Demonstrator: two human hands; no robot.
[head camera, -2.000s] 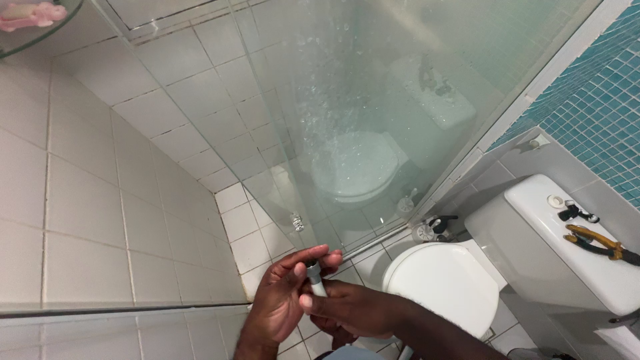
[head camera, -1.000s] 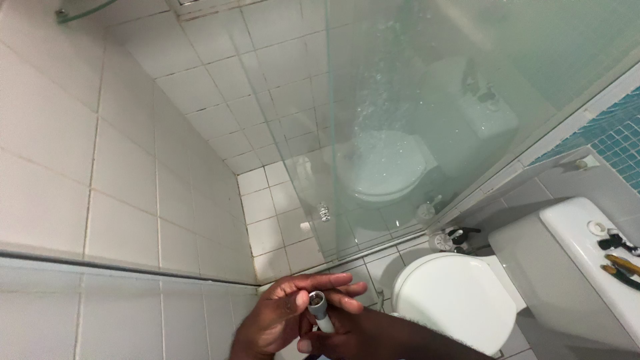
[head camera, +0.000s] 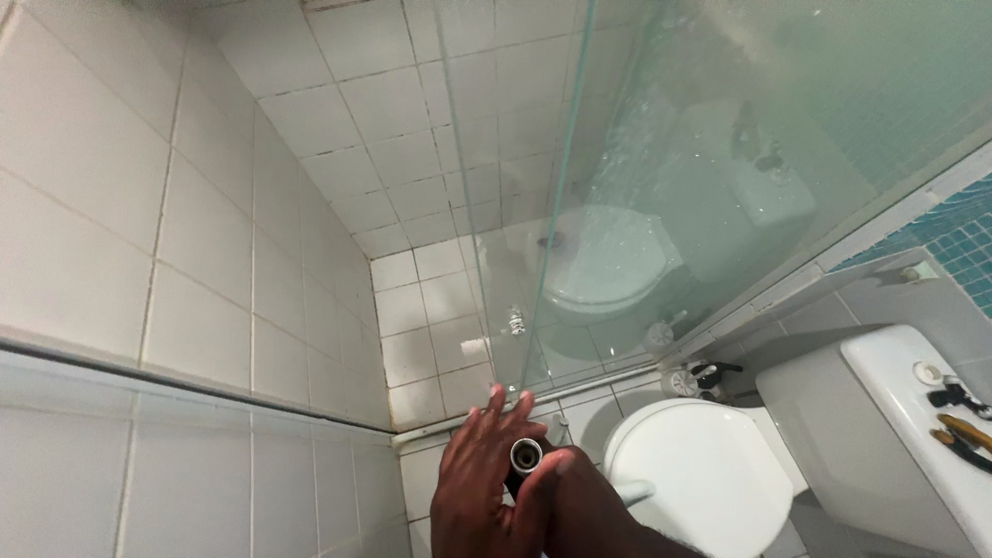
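At the bottom centre of the head view, a small cylindrical fitting with a round metal rim (head camera: 526, 457) points its open end up at the camera. My left hand (head camera: 477, 473) lies along its left side, fingers stretched out toward the shower door. My right hand (head camera: 570, 496) is wrapped about the fitting from the right, its thumb beside the rim. Most of the fitting's body is hidden between the hands. A white, rounded tube-like end (head camera: 634, 492) shows to the right of my right forearm.
A glass shower door (head camera: 535, 294) stands ahead, with tiled walls at the left. The closed toilet (head camera: 697, 473) is at the right. On its cistern (head camera: 891, 364) lie pliers with yellow-and-black handles (head camera: 965, 438), a black fitting (head camera: 957, 395) and a white ring (head camera: 928, 373). A white-and-black item (head camera: 686, 381) sits behind the toilet.
The fitting has tilted, so its open end now faces the camera. My left hand's fingers now stretch forward, no longer crossing above the fitting.
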